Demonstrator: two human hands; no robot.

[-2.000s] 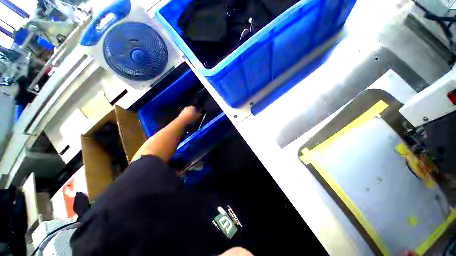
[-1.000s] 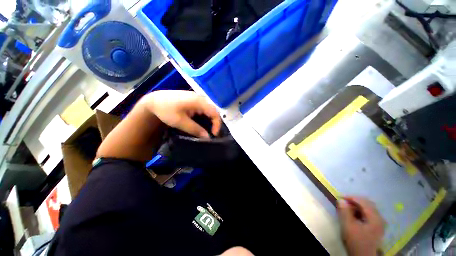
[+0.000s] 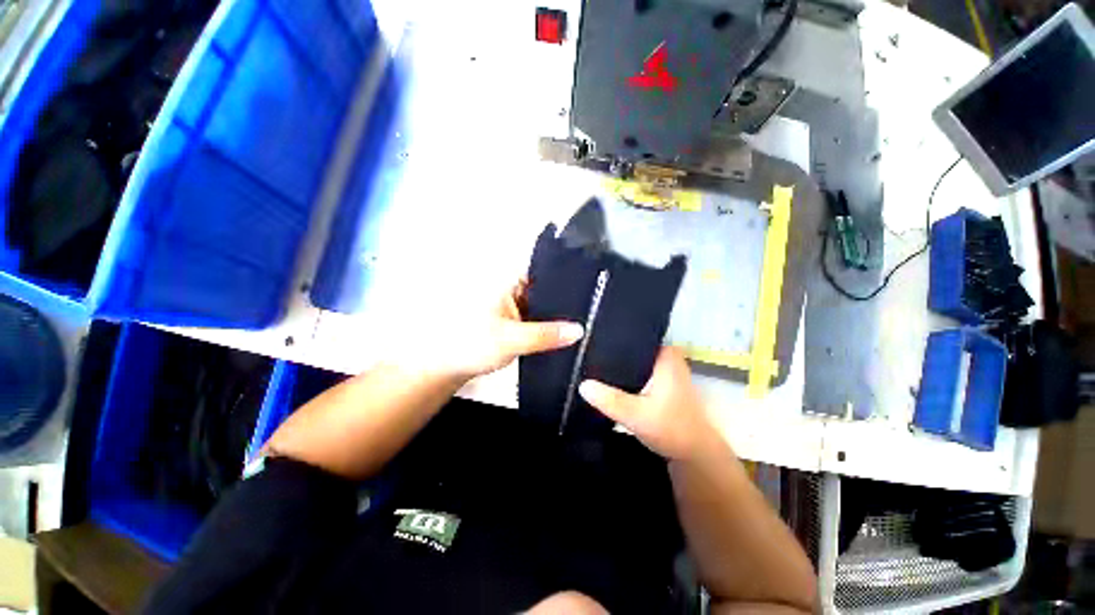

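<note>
A black fabric panel (image 3: pixel 624 315) with a thin silver line down its middle is held in front of the sewing plate, over the table's front edge. My left hand (image 3: pixel 510 336) grips its left side, thumb on top near the line. My right hand (image 3: pixel 658 402) grips its lower right side, thumb on top. The panel's far end is uneven, with a dark pointed piece standing up. The sewing plate (image 3: pixel 708 270) with yellow tape guides (image 3: pixel 772 288) lies behind it, partly covered. The sewing machine head (image 3: pixel 654 78) with a red logo stands above the plate. My fingers under the panel are hidden.
A large blue crate (image 3: pixel 240 168) with black pieces stands left; a lower blue crate (image 3: pixel 114 445) is below it. Right are green-handled snips (image 3: pixel 850 237), two small blue bins (image 3: pixel 949 258), a control screen (image 3: pixel 1027 102) and a white basket (image 3: pixel 913 589) under the table. A fan (image 3: pixel 27 378) is far left.
The view has swung right to the machine. My left hand has brought the black panel from the left side to the table front, and my right hand has left the plate and now holds it too.
</note>
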